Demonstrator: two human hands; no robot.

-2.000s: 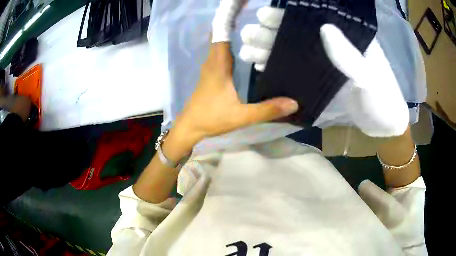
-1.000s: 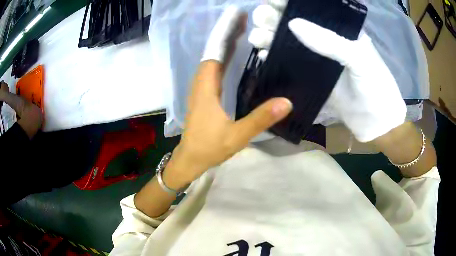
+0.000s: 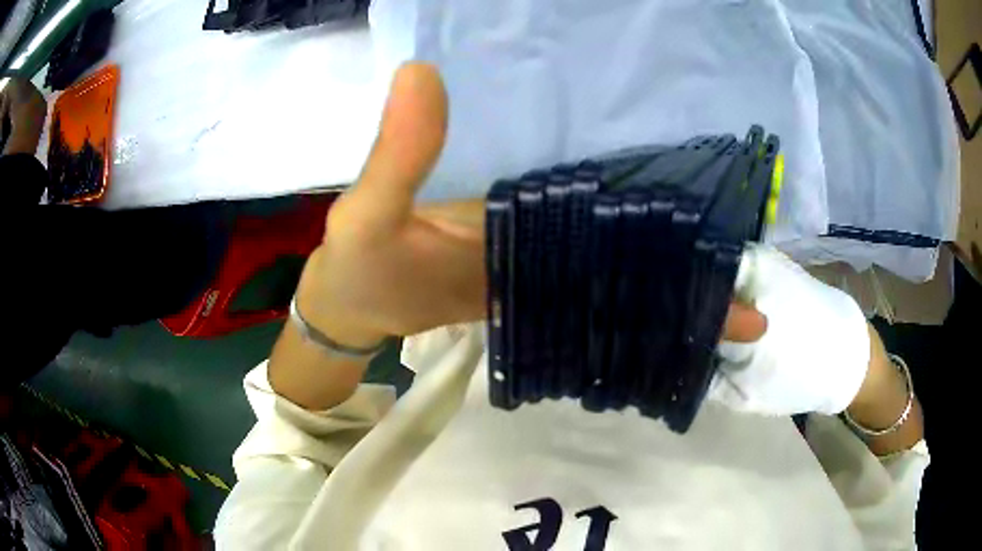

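A stack of several black frames (image 3: 598, 301) stands on edge between my hands, in front of my body, its edges towards me and slightly fanned. A yellow spot shows at its right end. My left hand (image 3: 393, 242) is mostly bare, with its thumb raised clear; its fingers pass behind or into the stack's left side and are hidden. A bare fingertip shows at the right side of the stack. My right hand (image 3: 802, 334), in a white glove, holds the stack's right end; most of its fingers are hidden.
A whitish limp sheet (image 3: 614, 86) covers the bench beyond the stack. More black frames (image 3: 285, 13) lie at the far left. An orange bin (image 3: 82, 135) with dark parts stands near another person's arm (image 3: 22, 118). Brown cardboard (image 3: 958, 38) with a frame is at the right. A red stool (image 3: 253, 269) stands below.
The frames have come down towards my body and turned, now showing their edges. My left hand has gone from apart, beside them, to their left side. My right hand has moved lower, still holding them.
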